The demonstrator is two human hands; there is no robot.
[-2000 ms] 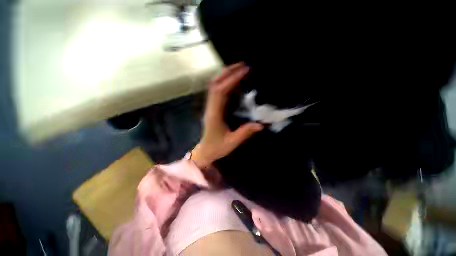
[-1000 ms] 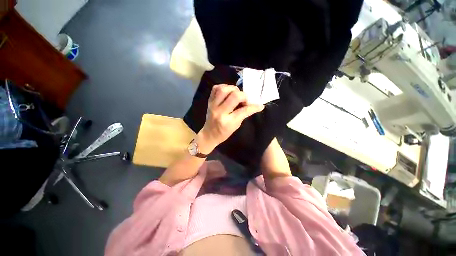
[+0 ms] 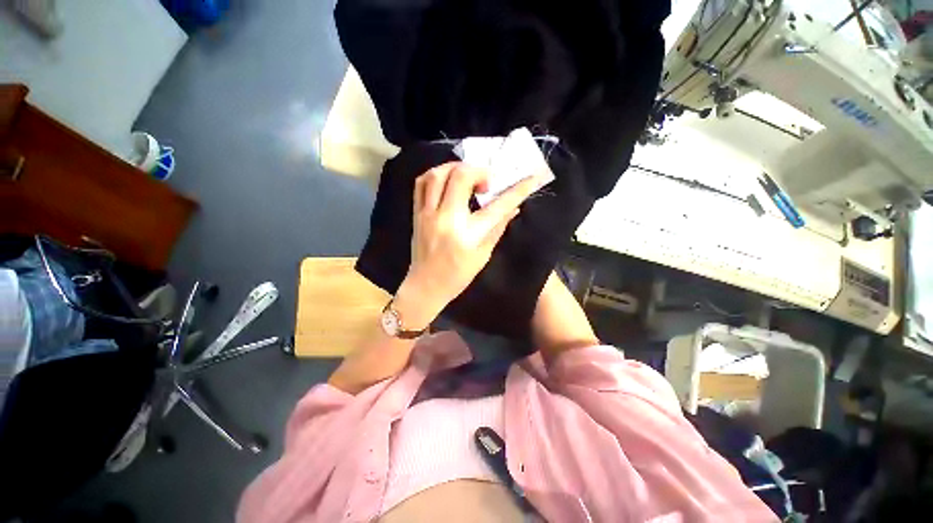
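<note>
A large bundle of black garment pieces (image 3: 491, 61) hangs in front of me, its top cut off by the upper edge. A white label (image 3: 508, 169) lies against the black cloth, with a pale thin tie and loose threads around it. My left hand (image 3: 450, 220), with a watch at the wrist, grips the label's lower left edge between thumb and fingers. My right forearm goes under the black cloth; the right hand itself is hidden behind it.
The white sewing machine (image 3: 829, 102) stands on the cream machine table (image 3: 706, 255) at right, with blue thread snips (image 3: 783, 201) on it. A whitish bin (image 3: 808, 378) is below. A yellow-tan board (image 3: 329, 306), a chair base (image 3: 184, 373) and a wooden cabinet (image 3: 82, 189) are at left.
The view has swung away from the table end, and my right forearm has come into view. Since one second ago the label has tilted in my left hand, and the bundle sits slightly further left.
</note>
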